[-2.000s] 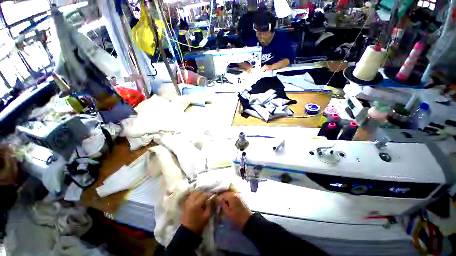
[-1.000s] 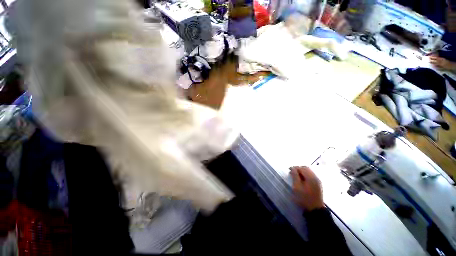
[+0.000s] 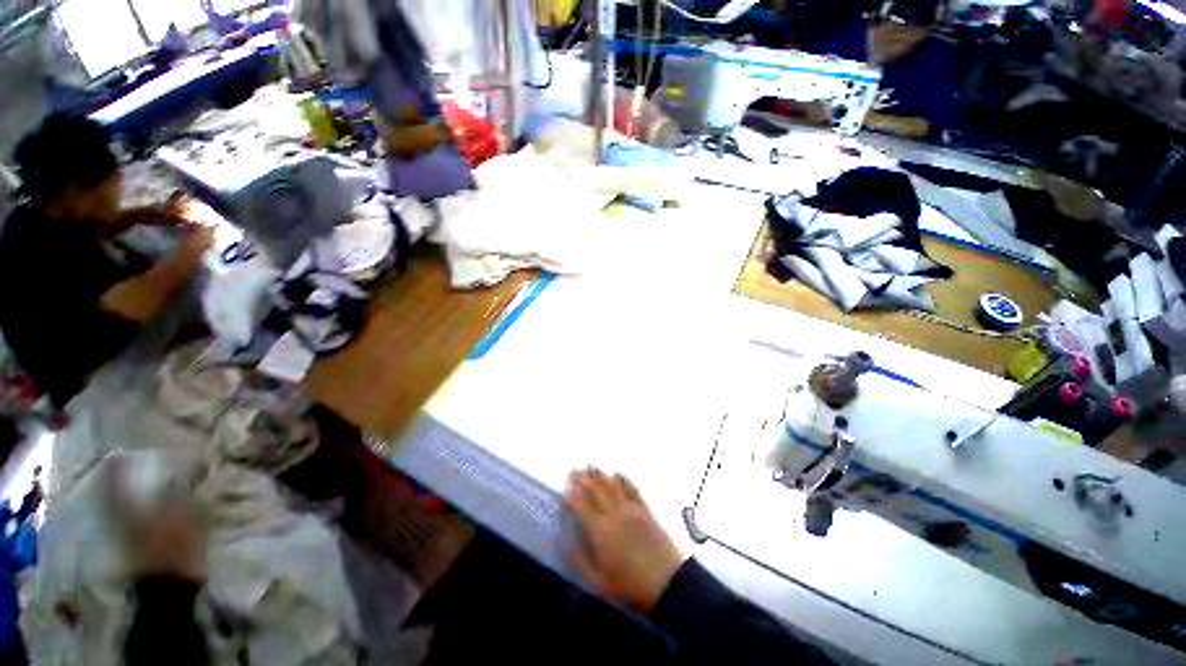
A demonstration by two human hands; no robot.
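My right hand rests flat on the front edge of the white table, left of the sewing machine's needle end, with nothing seen in it. My left hand is blurred at the low left, over a pale heap of cream cloth; whether it grips any cloth cannot be told. The white sewing machine stands at the right, its presser foot area to the right of my right hand. No cloth shows under the needle.
Black and grey cut pieces and a blue-white disc lie on a brown board behind the machine. Cream cloth lies at the table's far left. A person works at the left. Dark thread cones stand at the right.
The cream cloth has left the needle area and, after being swung up at left, no longer hangs in the air. My left hand is down at the low left. The view has turned left.
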